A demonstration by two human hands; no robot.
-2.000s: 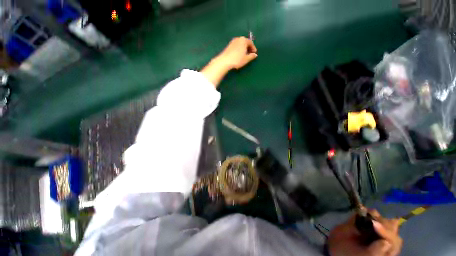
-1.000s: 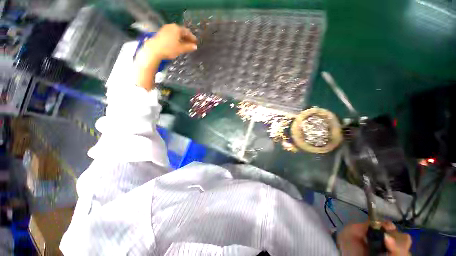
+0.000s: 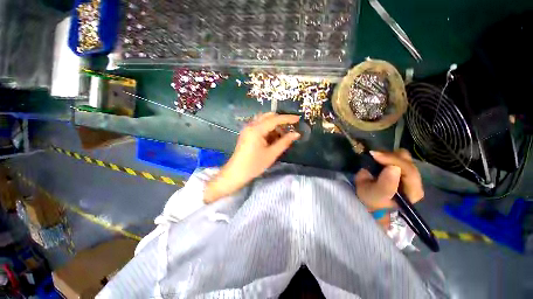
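My right hand (image 3: 390, 180) holds the soldering iron (image 3: 414, 217) like a pen by its black handle, its thin tip pointing up and left beside the gold pile. My left hand (image 3: 257, 147) is at the front of the bench, thumb and index finger close together at a small clear round spot (image 3: 303, 129). A tiny shiny bit shows between those fingertips, too small to tell whether it is gripped. The gold-and-white parts (image 3: 280, 87) lie loose behind my left hand. The dark-red parts (image 3: 191, 89) lie left of them. Solder wire (image 3: 181, 112) runs from the spool towards my left hand.
A clear blister tray (image 3: 234, 35) lies behind the piles. The tip cleaner tub (image 3: 399, 96) stands right of the gold pile, with a black fan (image 3: 441, 128) beyond. Tweezers (image 3: 396, 29) lie behind the tub. The solder spool (image 3: 98, 93) and blue parts bin (image 3: 109, 26) are left.
My left hand has come down from over the blister tray's left end to the front of the bench. My right hand has moved up and left with the iron. The view has shifted.
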